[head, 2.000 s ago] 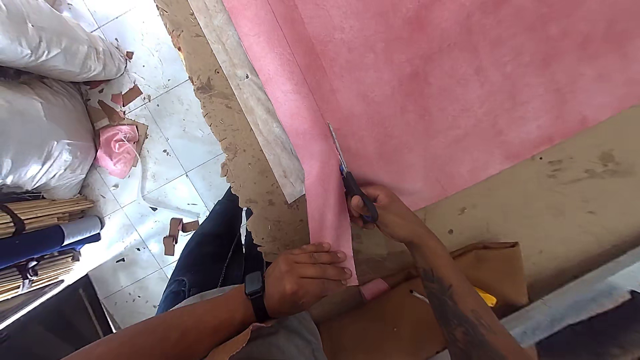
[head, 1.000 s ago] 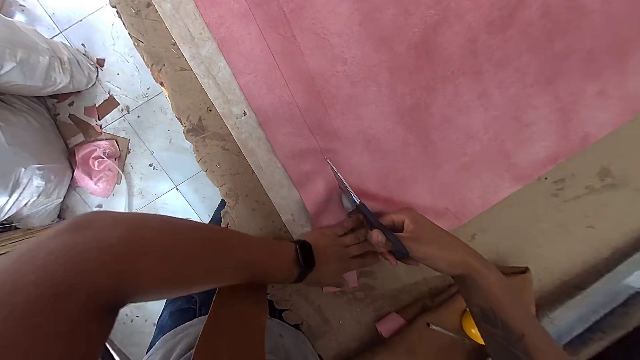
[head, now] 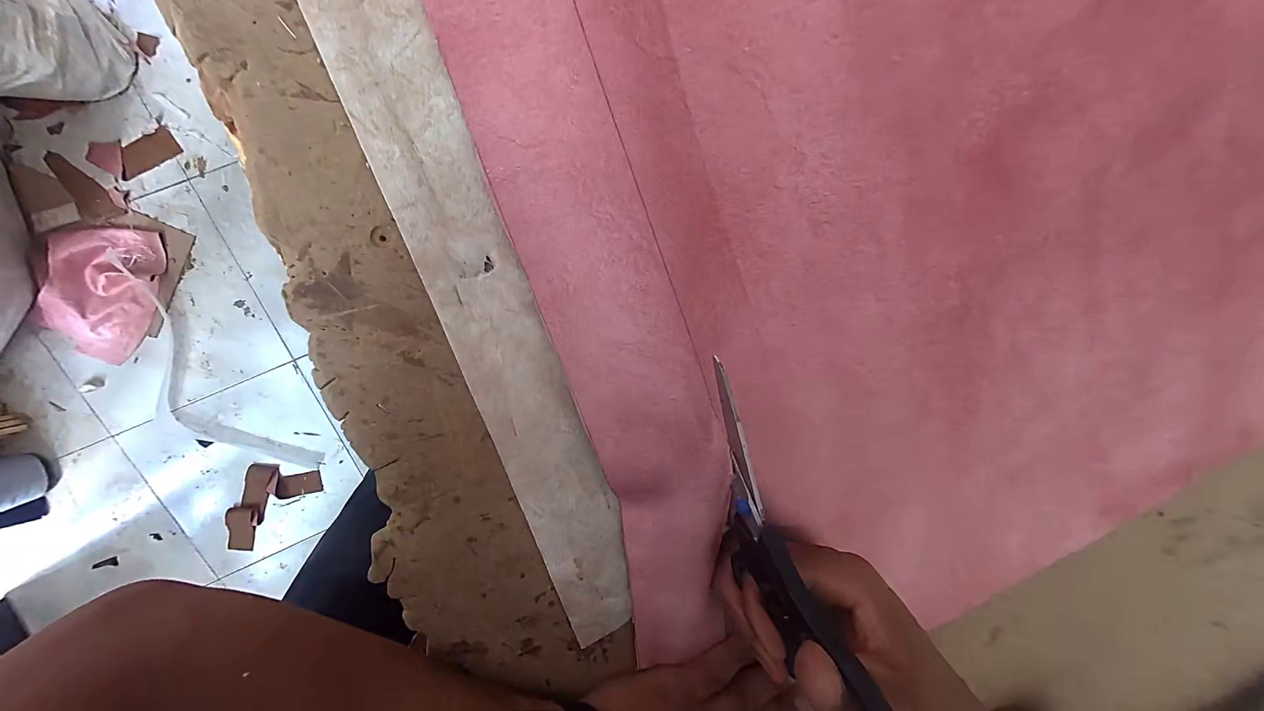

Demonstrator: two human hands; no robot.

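Pink sheet material [head: 948, 296], which looks like leather, covers much of the work surface, with a dark line running down near its left side. My right hand [head: 839, 612] grips black-handled scissors [head: 765, 553], whose blades lie at that line. Left of the blades, a long pink strip [head: 671, 553] is part-way parted from the sheet. At the strip's lower end lies my left hand [head: 701, 676], partly hidden by the view's edge and my right hand; its fingers touch the strip, but their grip is unclear.
Beneath the pink material lie a pale, stained strip [head: 444, 257] and a worn brown board [head: 326, 267] with a ragged edge. On the tiled floor at left are brown scraps [head: 259, 504], a crumpled pink piece [head: 104, 291] and a pale sack [head: 64, 49].
The left forearm has moved lower in the view. The strip's lower end, largely covered by my left hand one second ago, now shows. The view has come closer to the sheet.
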